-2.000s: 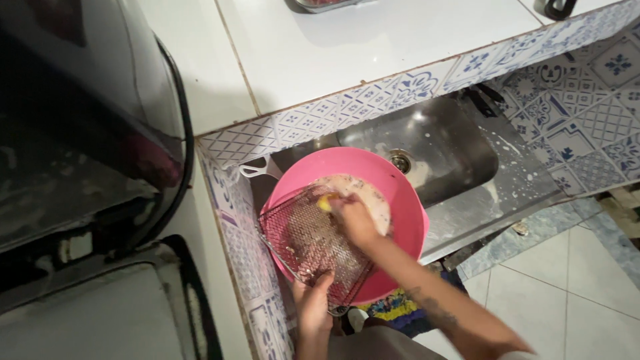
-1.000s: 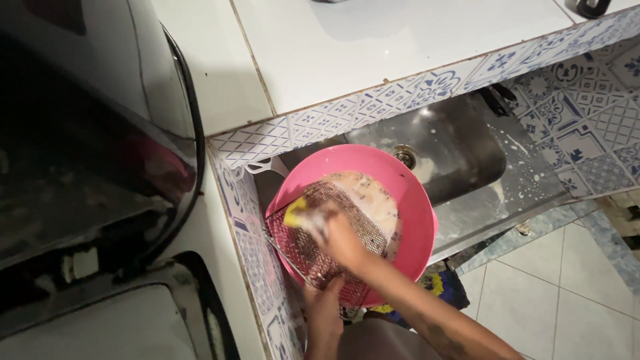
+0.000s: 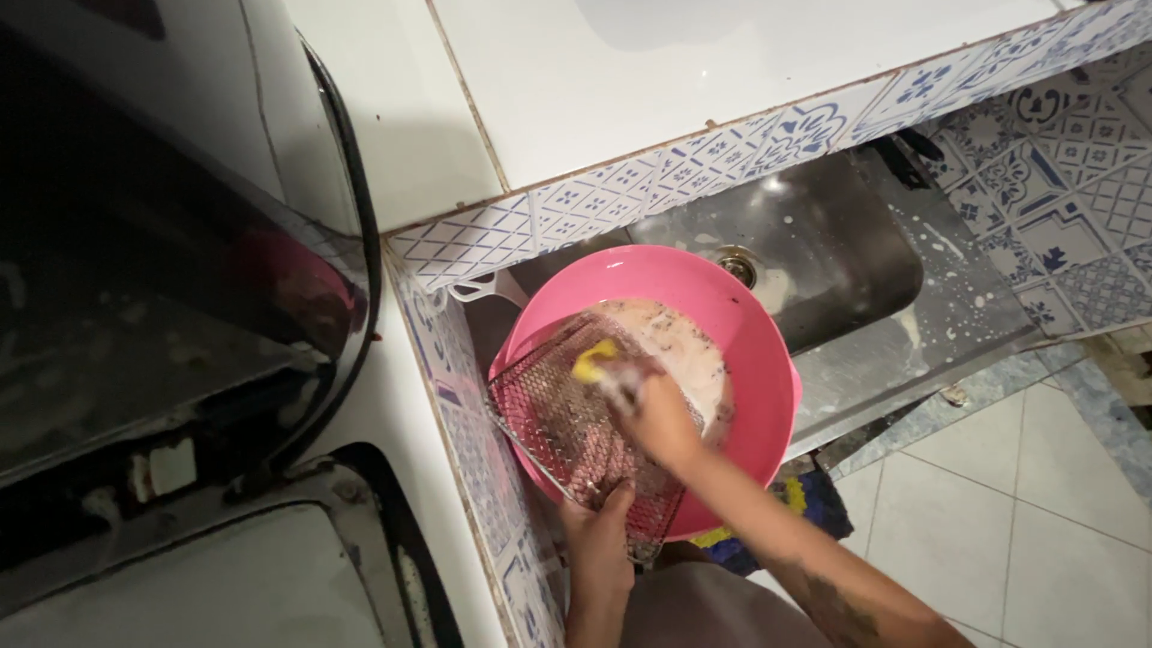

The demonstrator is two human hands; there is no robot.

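Note:
A pink plastic basin (image 3: 760,387) holds cloudy, soapy water (image 3: 688,346) with dark bits in it. A metal mesh basket (image 3: 549,423) leans inside, tilted, with its wire edge over the basin's left rim. My left hand (image 3: 601,535) grips the near edge of the mesh, thumb on top. My right hand (image 3: 652,400), blurred, holds a yellow sponge (image 3: 595,361) against the mesh; foam covers its fingers. The underside of the basket is hidden.
Behind the basin is a stainless steel sink (image 3: 846,261) with its drain (image 3: 738,267). A white plastic handle (image 3: 486,288) shows beside the basin. Tiled counter (image 3: 585,108) runs along the far side, a dark glossy appliance (image 3: 180,225) stands at left, and black-handled items (image 3: 900,157) lie by the sink.
My right hand and the yellow sponge have shifted about over the mesh. My left hand keeps its grip on the near edge. The view has moved somewhat.

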